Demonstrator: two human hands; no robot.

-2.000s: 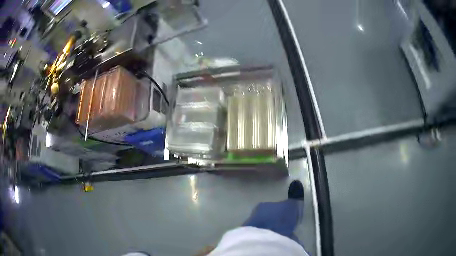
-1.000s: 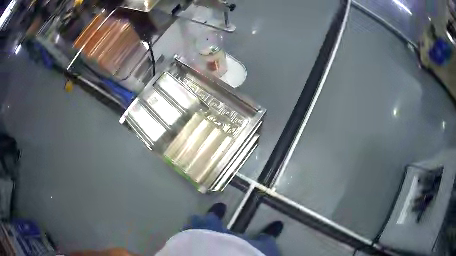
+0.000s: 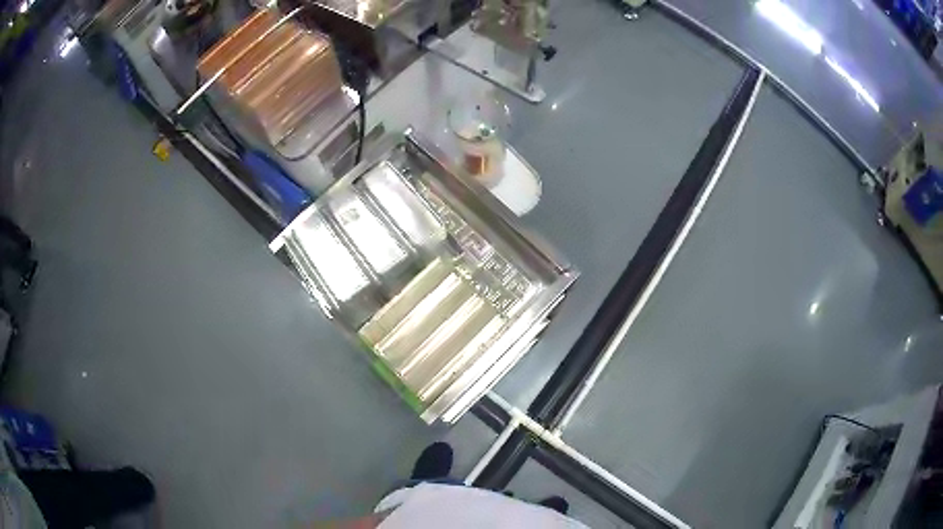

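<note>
No hand is clearly in view; only a blurred sliver of skin shows at the bottom edge, left of my white clothing. A silver metal rack [image 3: 494,212] stands in front of me, tilted in the picture. It holds whitish trays [image 3: 357,229] on its left side and pale yellowish grooved trays [image 3: 434,320] on its right. Beyond it, a stack of copper-coloured parts in trays [image 3: 271,78] sits on the bench, with a thin silver rod [image 3: 222,70] across it.
A clear round container [image 3: 479,124] with something orange below it stands on a white rounded ledge [image 3: 517,188]. A black-and-white floor strip [image 3: 662,248] runs right of the rack. Dark-clothed legs, apparently another person's [image 3: 88,496], show at lower left. Machines stand at the right edge.
The view has turned, so the rack, first upright in the picture, now lies slanted. In the last second it has shifted slightly right and down. The skin at the bottom edge has mostly left the picture.
</note>
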